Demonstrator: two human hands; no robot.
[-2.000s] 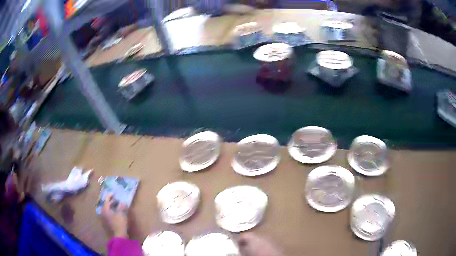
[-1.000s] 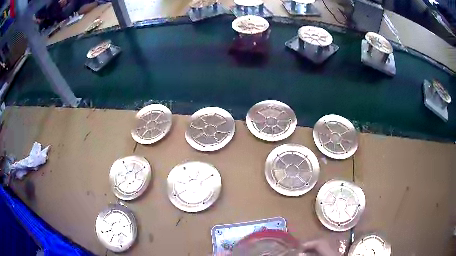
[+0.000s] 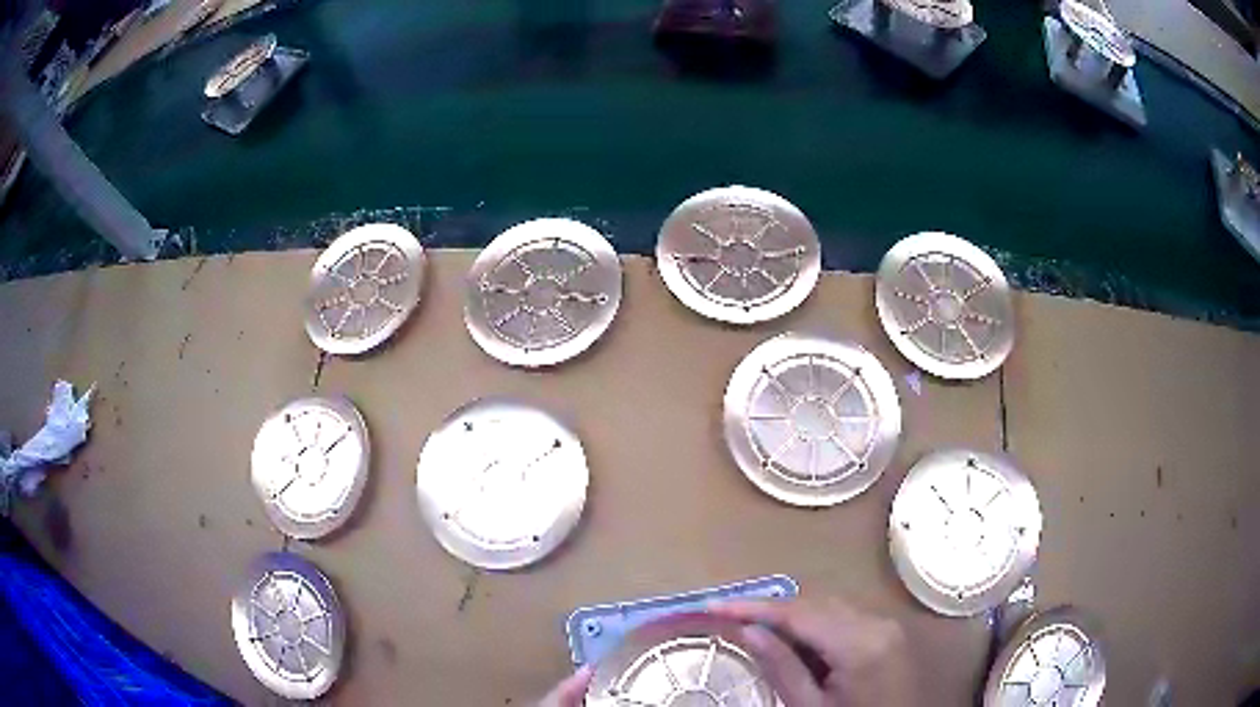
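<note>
A ribbed, pale silver-gold disc (image 3: 688, 673) lies at the bottom centre, cut off by the picture's edge. It covers most of a flat silver-blue plate (image 3: 650, 608), whose far edge and corners show. I cannot tell if the disc rests on the plate. My right hand (image 3: 846, 652) holds the disc's right rim, fingers bent over it. My left hand (image 3: 567, 688) shows only as fingertips at the disc's left rim; the rest is out of the picture.
More ribbed discs lie on the tan bench, such as one at centre right (image 3: 813, 420) and a plainer one at centre left (image 3: 502, 483). Beyond is a dark green conveyor (image 3: 525, 124) with discs on plates. A white cloth (image 3: 53, 439) and blue crate (image 3: 69, 635) are at left.
The plate, under my left hand at the left two seconds ago, now lies at bottom centre beneath the disc. Both hands are now at the disc's rim. The view has tilted down.
</note>
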